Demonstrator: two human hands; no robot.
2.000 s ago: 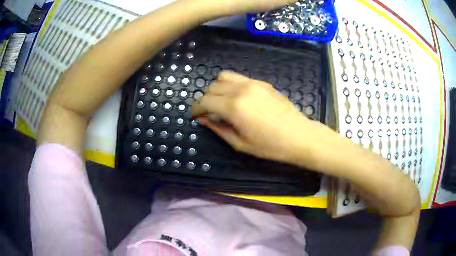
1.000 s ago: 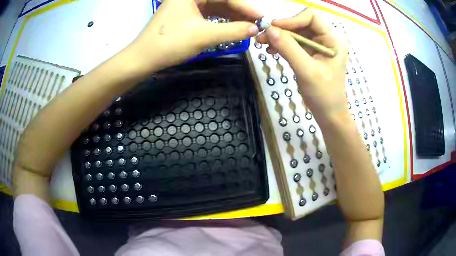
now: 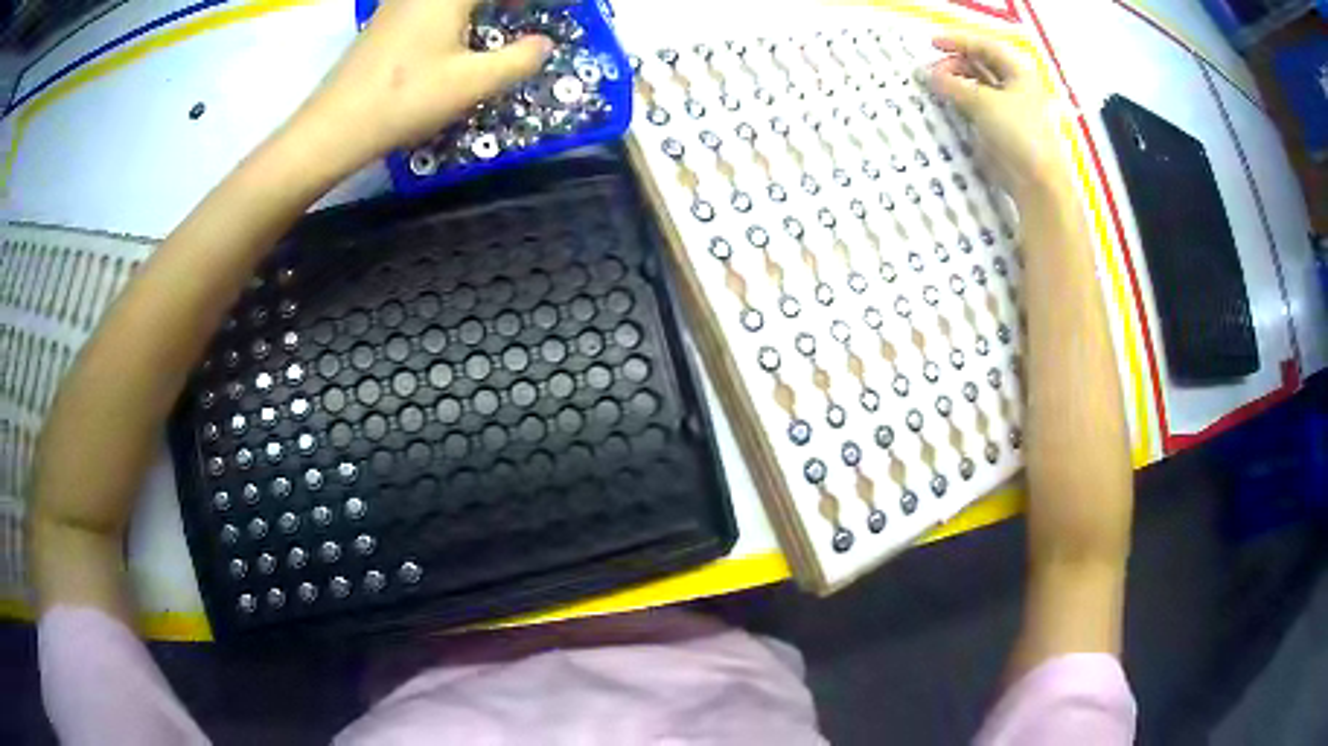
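Observation:
My left hand (image 3: 415, 73) reaches into the blue parts bin (image 3: 510, 163) at the top. Its thumb is over the loose metal pieces (image 3: 488, 144), and its other fingertips are partly hidden. My right hand (image 3: 1005, 99) has its fingers bent at the upper right of the off-white loading board (image 3: 932, 503), which carries rows of dark-ringed metal rounds. I cannot tell whether either hand holds a piece. The black component tray (image 3: 583, 496) has small silver metal parts (image 3: 299, 555) in pockets on its left side. Its middle and right pockets hold none.
A second slotted board (image 3: 51, 299) lies at the left, partly behind my left forearm. A single dark stray part (image 3: 197, 111) lies on the white bench at the upper left. A flat black device (image 3: 1187, 241) lies at the right, between red lines.
My hands, together above the bin and board a second ago, are apart: left down in the bin, right at the board's far corner. The tan stick no longer shows. The view has shifted right.

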